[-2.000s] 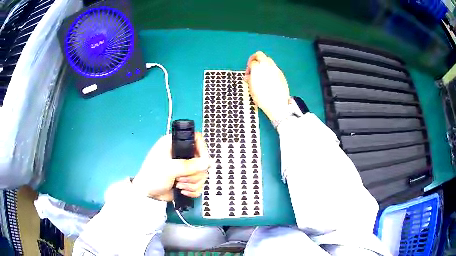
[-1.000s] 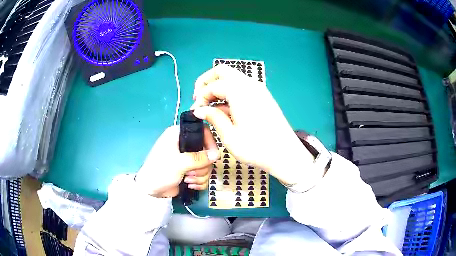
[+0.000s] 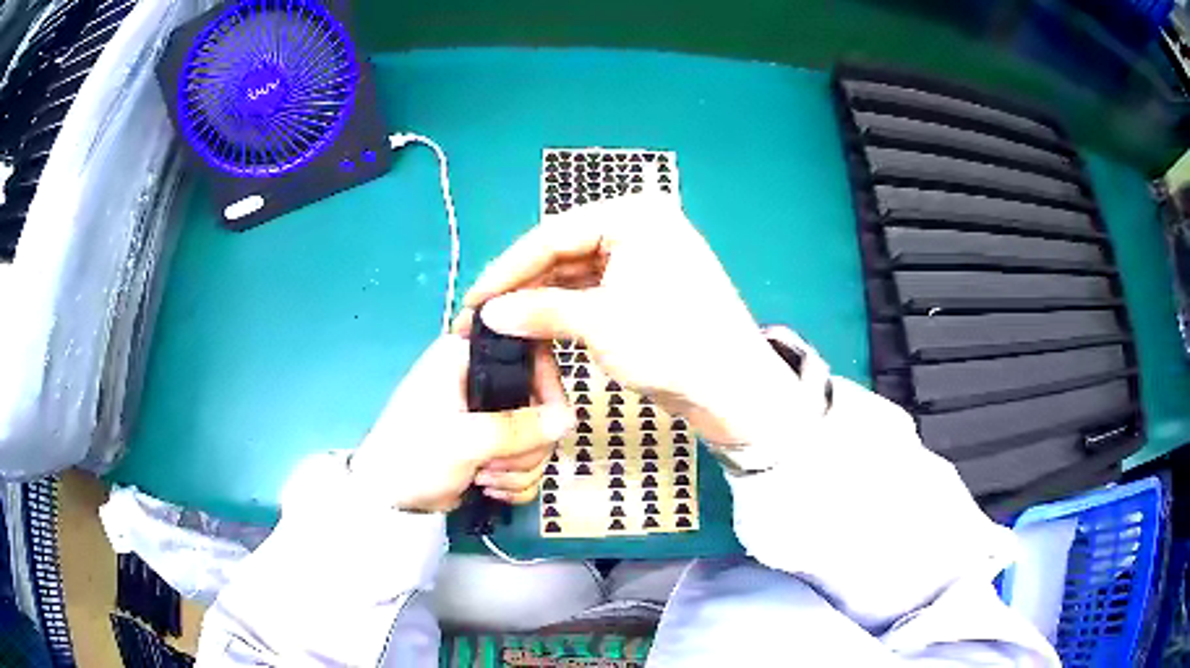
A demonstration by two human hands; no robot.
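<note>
My left hand point(image 3: 457, 437) is closed around a glossy black plastic bar point(image 3: 501, 372), held upright over the mat, left of the pad sheet. My right hand point(image 3: 620, 307) is at the bar's top end, with thumb and fingertips touching it. Whether a pad is between those fingers cannot be seen. The pale backing sheet point(image 3: 598, 509) with rows of small black pads lies flat on the green mat. My right hand and forearm cover its middle. Some pad places at its lower left are bare.
A black fan point(image 3: 268, 98) with a purple-blue grille stands at upper left, with a white cable point(image 3: 452, 235). A black slotted tray point(image 3: 992, 261) lies at right. A film-covered stack point(image 3: 78, 261) is at left. A blue basket point(image 3: 1109, 574) is at lower right, loose black bars point(image 3: 144, 594) at lower left.
My right hand moved from the sheet's upper part to the top of the bar, and its fingers now lie lower over the bar's end. My left hand still holds the bar.
</note>
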